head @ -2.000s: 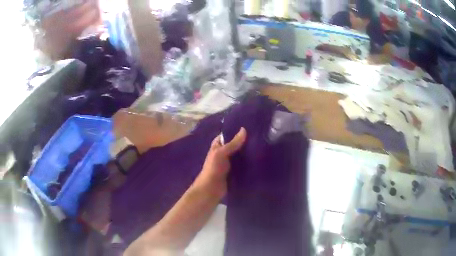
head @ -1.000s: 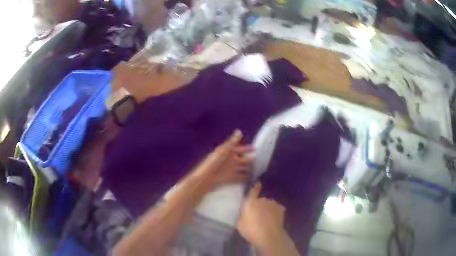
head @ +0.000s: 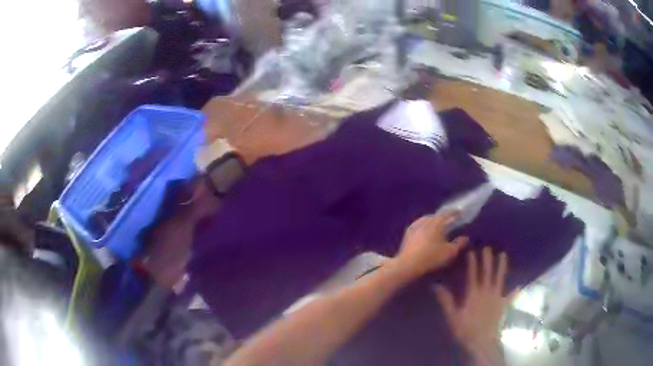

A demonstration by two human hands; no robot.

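Note:
A dark purple panel (head: 523, 229) lies on the white table in front of me, close to the sewing machine (head: 594, 286). A pale strip (head: 474, 205) shows at its left edge. My left hand (head: 429, 244) rests on the panel's left part, fingers bent; whether it pinches cloth is unclear. My right hand (head: 481, 297) lies flat on the panel with fingers spread. A large purple pile (head: 286, 221) lies to the left, with a striped white piece (head: 415, 121) on top. The needle area is blurred by glare.
A blue basket (head: 132, 179) holding dark pieces stands at the left, with a yellow-green basket rim (head: 84, 275) below it. A dark-rimmed pale block (head: 225, 174) sits at the pile's left end. Scraps (head: 591, 168) lie behind the machine; crumpled clear plastic (head: 308, 57) is at the back.
The panel that was lifted and folded now lies spread out. My left hand has moved right onto it, and my right hand has opened flat. The view has shifted, so things sit further right.

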